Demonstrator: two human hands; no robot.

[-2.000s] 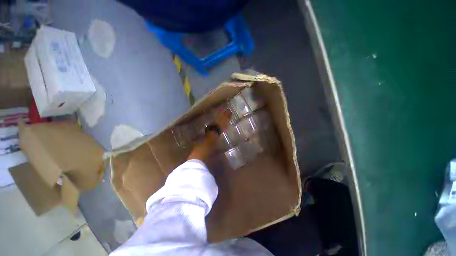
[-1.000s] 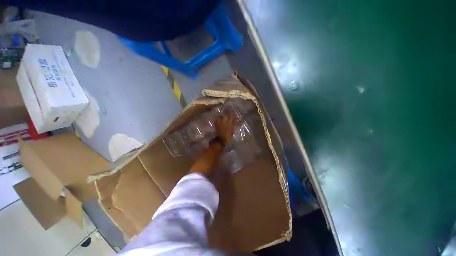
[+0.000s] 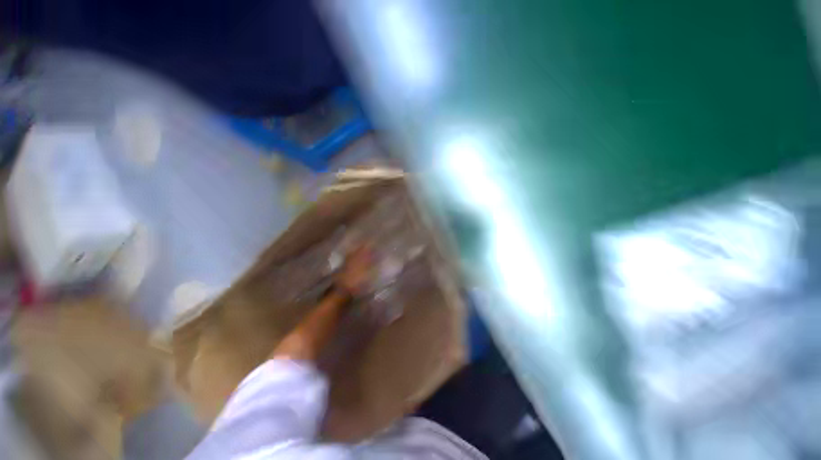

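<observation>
The frame is blurred. My left hand, bare with a dark wristband and a white sleeve, reaches down into a large open brown cardboard carton. It is among clear plastic housings near the carton's far end. The blur hides the fingers, and whether they hold a housing cannot be told. My right hand is not in view.
The green bench surface with its pale edge lies right of the carton. A whitish, glaring sheet or cloth lies on it. A blue stool, a white box and another brown carton are beyond and left.
The view has shifted: the carton and my left hand sit lower and further left, and more bench shows with the whitish sheet. My left hand remains inside the carton.
</observation>
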